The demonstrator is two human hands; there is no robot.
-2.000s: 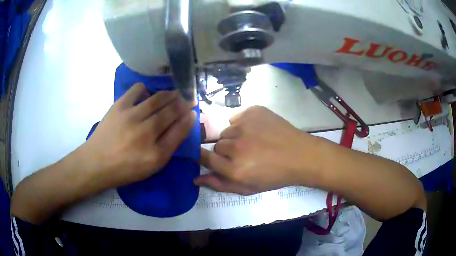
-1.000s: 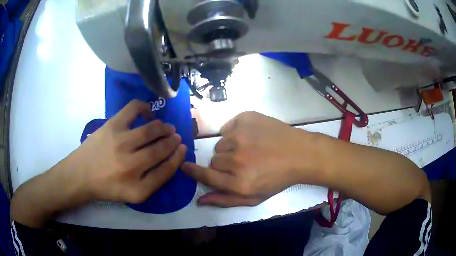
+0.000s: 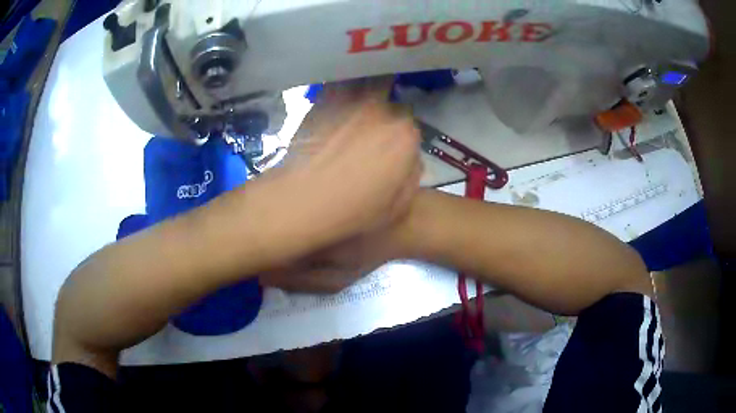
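The blue logo panel lies under the needle area of the sewing machine head, with white lettering facing up; my left forearm crosses over it. A small blue tab sticks out at its left side. My left hand is blurred and reaches across to the right of the needle, beside the thread snips. My right hand is mostly hidden beneath my left hand and wrist. Whether either hand holds anything cannot be seen.
The red lanyard hangs from the snips over the front table edge. A blue piece lies behind the machine arm. A printed ruler scale runs along the front edge. An orange part is at the right, and a whitish bag is below the table.
My left hand has left the panel and moved right, over my right hand. The panel's lettering is more exposed. The view has shifted, showing more of the machine's right end.
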